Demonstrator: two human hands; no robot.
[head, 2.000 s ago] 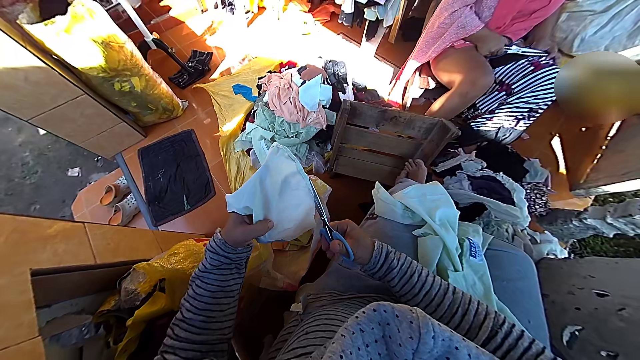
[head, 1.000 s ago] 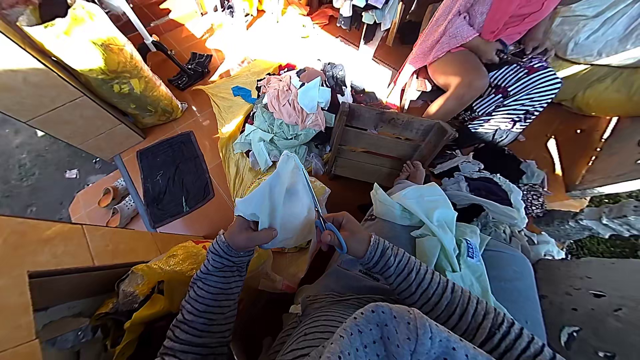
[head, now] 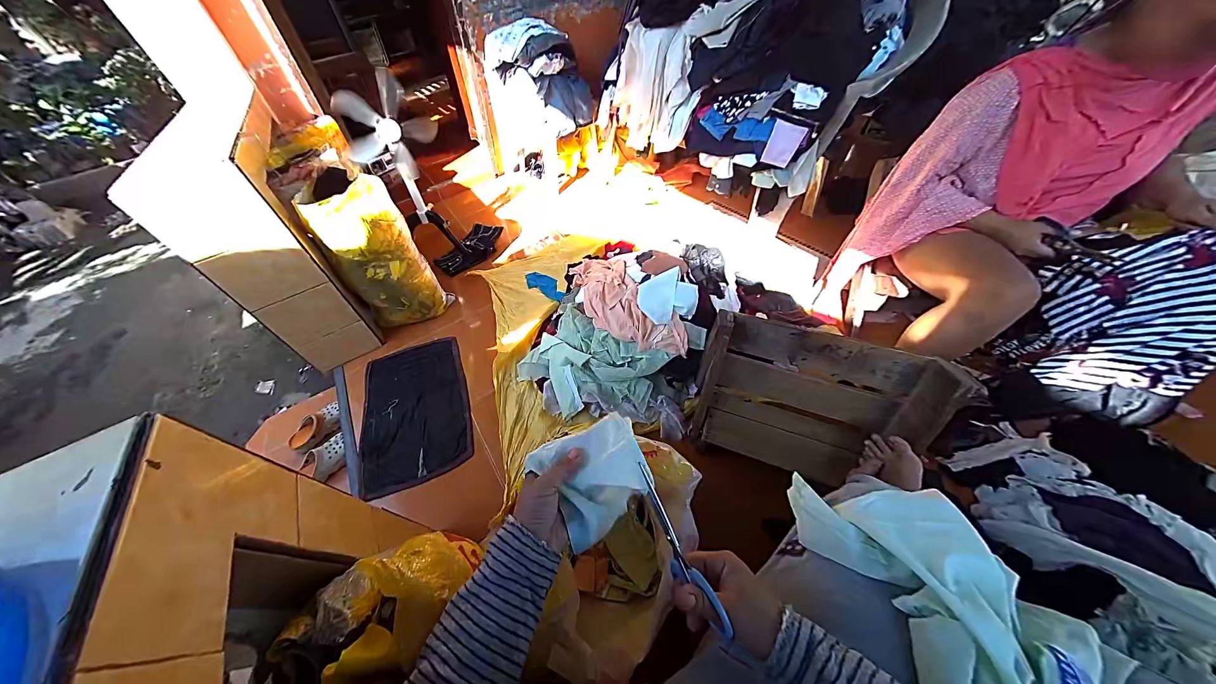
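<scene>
My left hand [head: 543, 494] grips a piece of pale blue-white cloth [head: 598, 475], thumb on top. My right hand [head: 730, 600] holds scissors with blue handles [head: 705, 598], their blades pointing up along the cloth's right edge. Below the cloth lies a yellow plastic bag [head: 622, 608] with olive and orange scraps in it. Pale green-white cloth [head: 921, 551] is draped over my lap at the right, beside my right hand. Beyond my hands, a heap of green, pink and dark cloth scraps [head: 617, 342] rests on a yellow sheet [head: 503, 380].
A wooden crate [head: 807, 399] stands beyond my bare foot. At the right a seated person [head: 1035, 190] holds scissors over striped cloth [head: 1130, 313]. A full yellow sack [head: 380, 256], a fan [head: 388, 131], a black mat [head: 416, 418] and clogs [head: 323, 442] are at the left.
The view has tilted upward, now showing the fan and hanging clothes. The cloth in my left hand is folded smaller than before, and the scissors remain in my right hand.
</scene>
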